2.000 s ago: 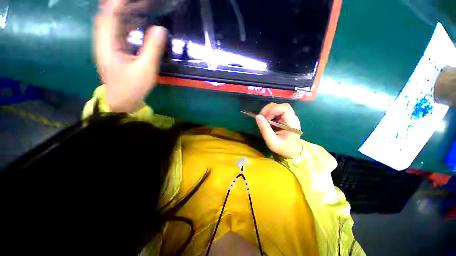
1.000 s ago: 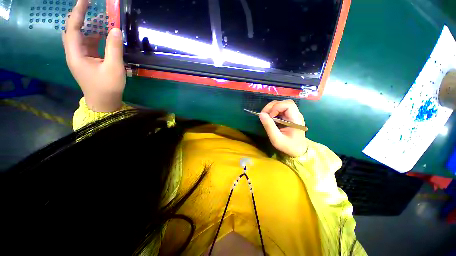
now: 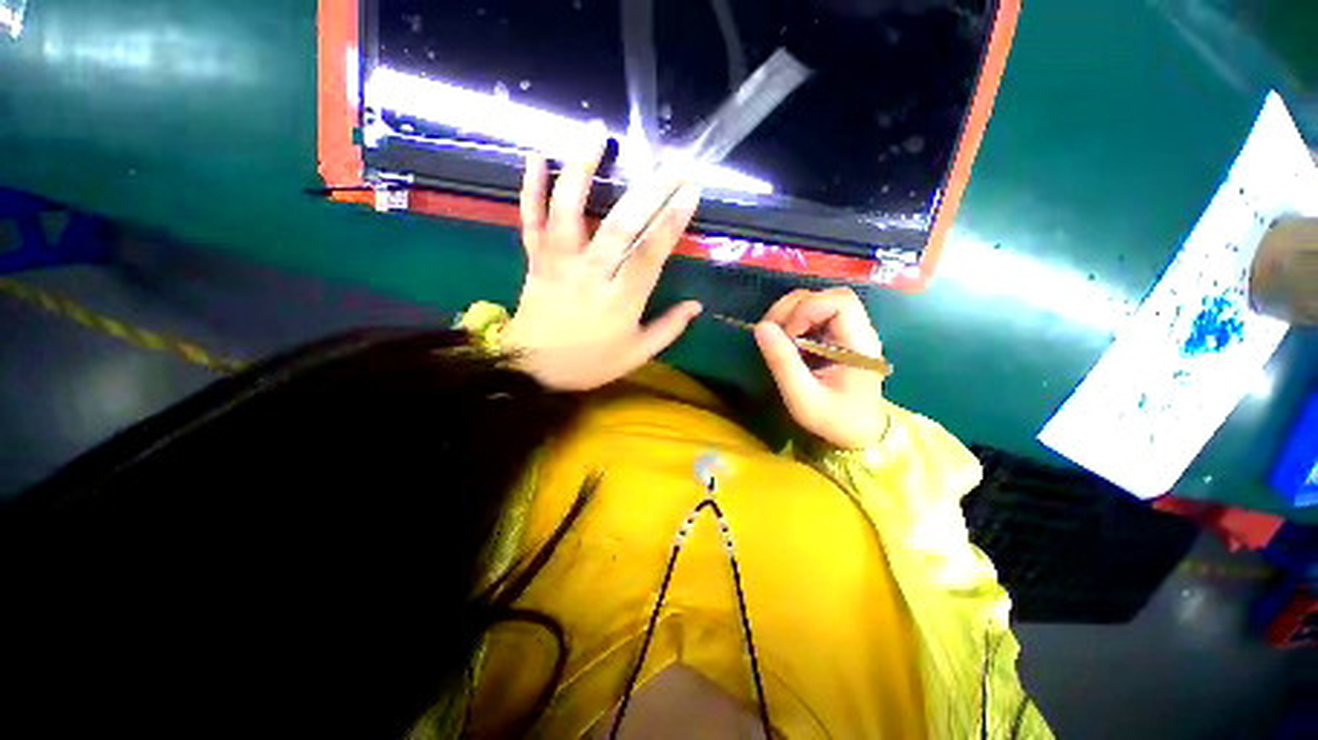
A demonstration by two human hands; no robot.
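Observation:
A black glossy display panel (image 3: 853,109) lies in an orange-red tray (image 3: 340,94) at the top centre, cut off by the top edge. My left hand (image 3: 593,297) is spread palm down over the panel's near edge, fingertips over the screen's lower border, thumb pointing right. A pale translucent strip (image 3: 752,101) slants up from its fingers across the screen; I cannot tell whether it is film or a reflection. My right hand (image 3: 827,369) holds a thin pointed tool (image 3: 846,354), like tweezers, below the tray, its tip pointing left near my left thumb.
The tray lies on a green bench (image 3: 174,130). A white sheet with blue bits (image 3: 1156,383) lies at the right, with a tan roll (image 3: 1286,272) on it. A black crate (image 3: 1070,542) is below the bench edge. A yellow floor line (image 3: 130,330) shows at lower left.
My left hand has moved right from the tray's left side onto the near edge. The dotted sheet visible at the left one second ago no longer shows. My right hand has barely moved.

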